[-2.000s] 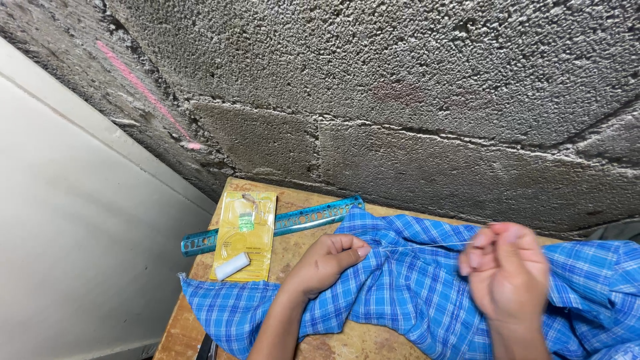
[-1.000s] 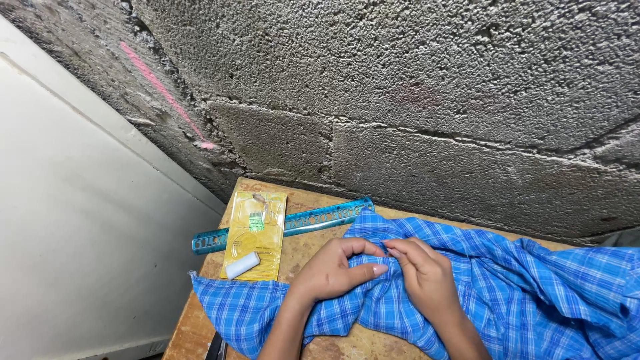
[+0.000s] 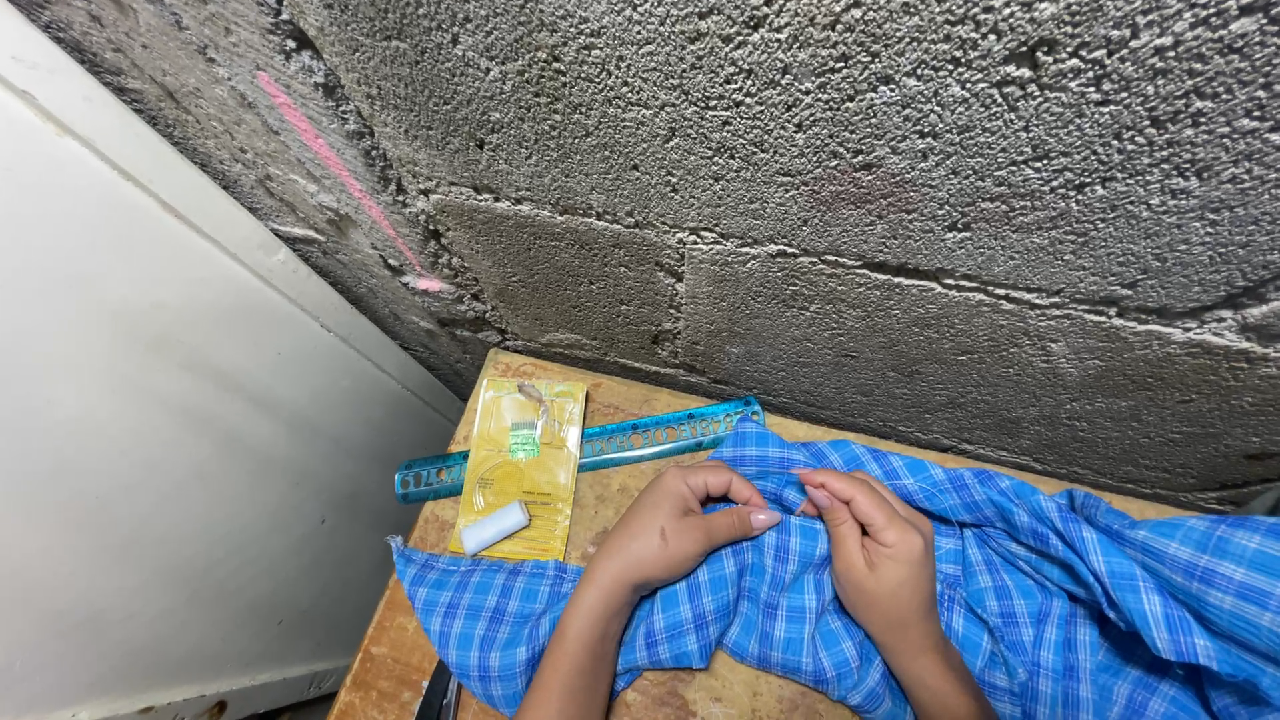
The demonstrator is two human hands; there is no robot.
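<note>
Blue plaid cloth (image 3: 790, 600) lies bunched across the wooden table. My left hand (image 3: 680, 525) pinches a fold of it between thumb and forefinger. Close beside it, fingertips nearly meeting those of the left, my right hand (image 3: 880, 550) has thumb and forefinger pressed together at the cloth; a needle is too small to make out there. A thin pale thread loops over the cloth right of my right hand. Left of the hands, a white thread spool (image 3: 495, 528) rests on a yellow needle packet (image 3: 527, 470), which overlaps a blue stencil ruler (image 3: 660, 433).
A rough concrete block wall (image 3: 850, 200) rises behind the wooden table (image 3: 640, 380). At the left stands a pale flat panel (image 3: 180, 400), possibly a door. Something dark (image 3: 437, 692), partly hidden, lies at the table's lower left, under the cloth's edge.
Two seconds ago my right hand was raised off to the right with a thread stretched from the cloth; it has come back beside my left hand, which still pinches the cloth.
</note>
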